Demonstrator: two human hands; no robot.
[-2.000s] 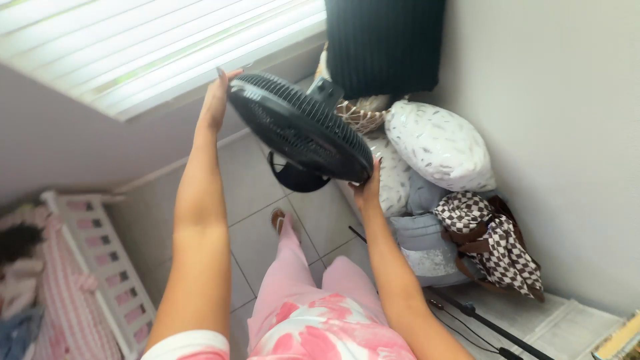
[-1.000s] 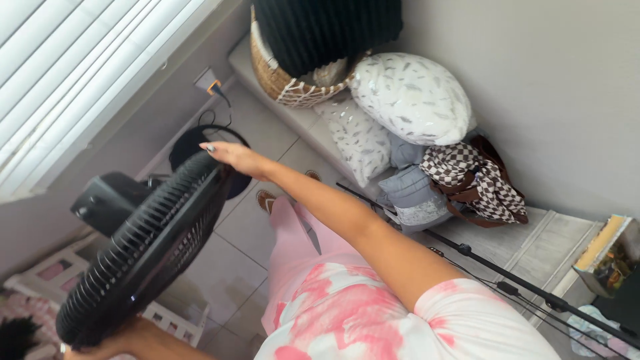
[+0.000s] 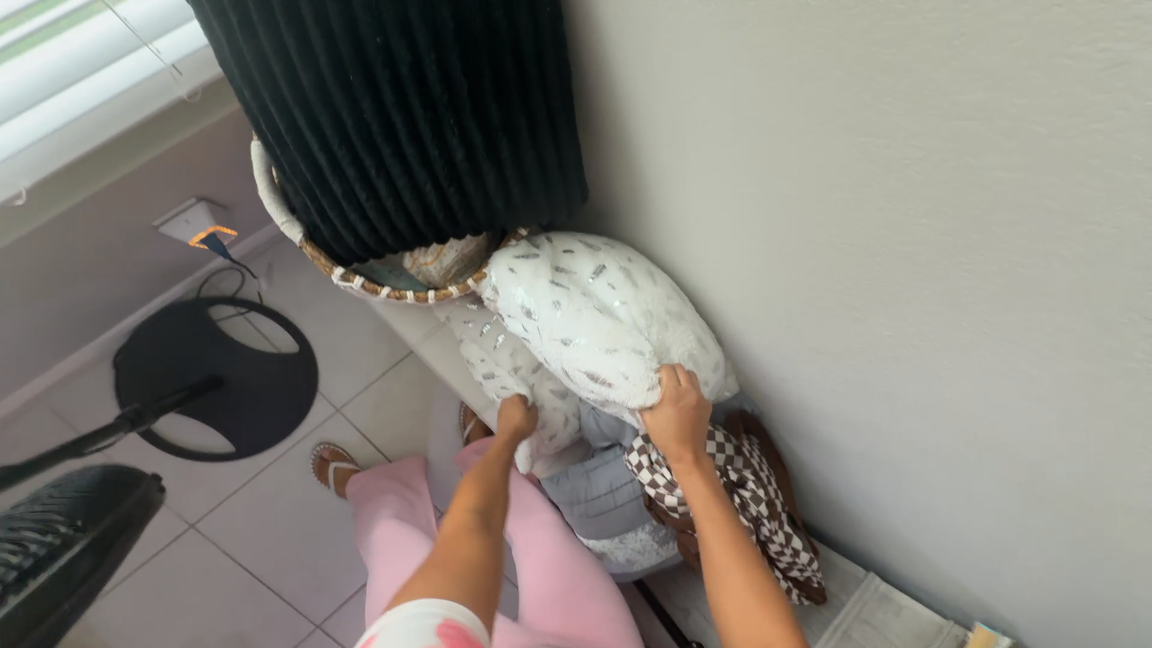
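My right hand (image 3: 677, 414) grips the lower edge of a plump white pillow (image 3: 594, 315) with silvery flecks, which leans by the wall. Lower and to the left, my left hand (image 3: 517, 419) is closed on the edge of a second flecked white pillow (image 3: 504, 355), partly hidden under the first. Folded grey bedding (image 3: 598, 495) lies just below both pillows. A brown and white checkered cloth (image 3: 747, 504) is beside my right wrist. The black fan head (image 3: 76, 540) stands at the lower left, touched by neither hand.
A wicker basket (image 3: 396, 292) with a dark ribbed cushion (image 3: 405, 117) stands above the pillows. The fan's round black base (image 3: 216, 378) rests on the tiled floor, near a plugged-in cord (image 3: 216, 245) at the wall. A grey surface (image 3: 886, 612) runs along the lower right.
Both hands have let go of the black fan, which now stands at the left. They have moved to the flecked white pillows and taken hold of them. The view has shifted nearer the pillows.
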